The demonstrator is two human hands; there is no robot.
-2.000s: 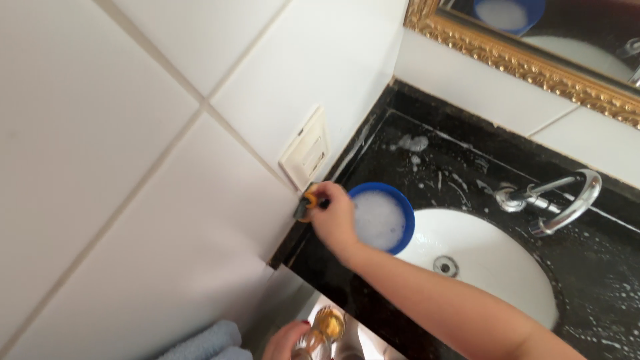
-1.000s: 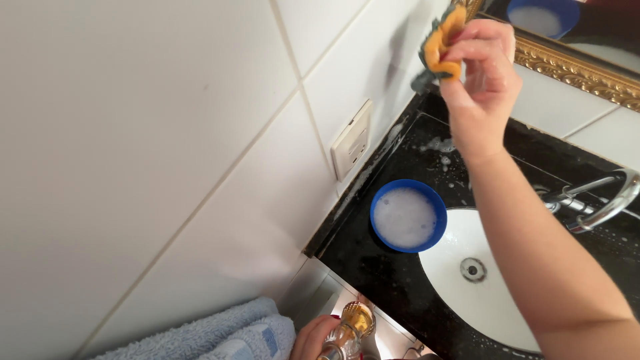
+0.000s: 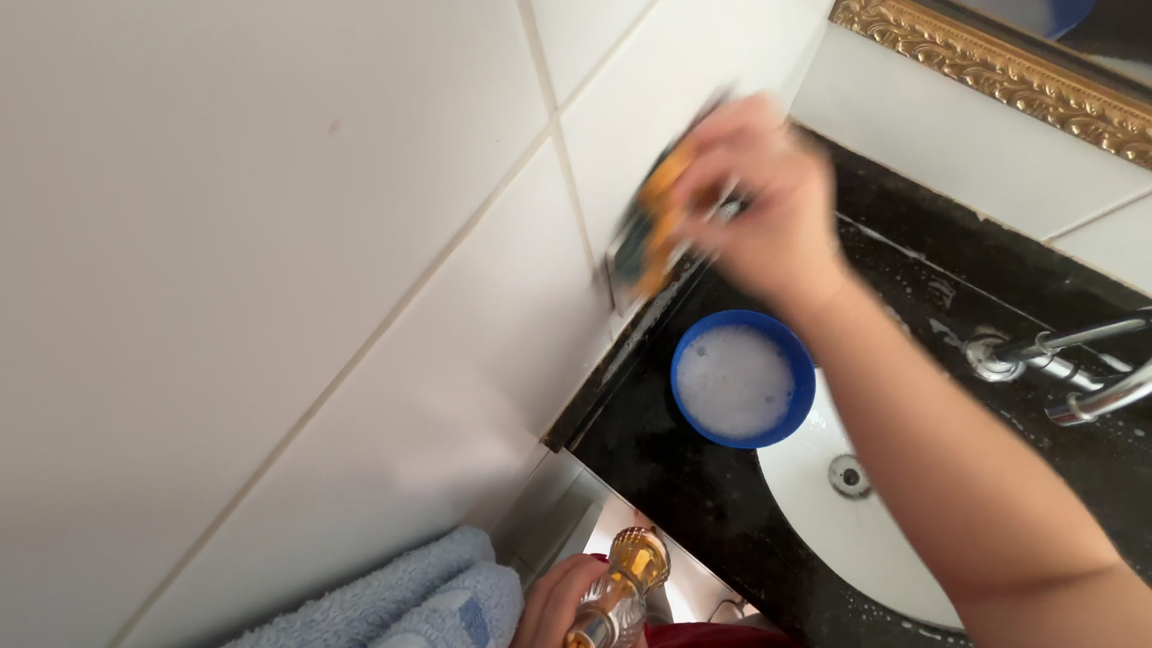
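Blurred by motion, my right hand (image 3: pixel 765 198) grips a yellow and dark green sponge (image 3: pixel 661 216) against the white tiled wall (image 3: pixel 432 189), over the place of the wall plate, which it mostly hides. Just below that hand, a blue bowl (image 3: pixel 678 382) of white suds stands on the black stone counter (image 3: pixel 684 486), its edge over the rim of the white sink (image 3: pixel 801 504). At the bottom, my left hand (image 3: pixel 558 598) is closed around a ribbed clear glass bottle (image 3: pixel 621 594) with amber-gold parts, below the counter's front edge.
A chrome faucet (image 3: pixel 1062 351) rises behind the sink at the right. The mirror's ornate gold frame (image 3: pixel 999 76) is at the upper right. Light blue towels (image 3: pixel 432 594) hang at the lower left. Suds and drops lie on the counter near the faucet.
My right hand with the sponge went from beside the wall plate up to the corner near the mirror, and is now back down over the plate. The left hand still holds the glass bottle.
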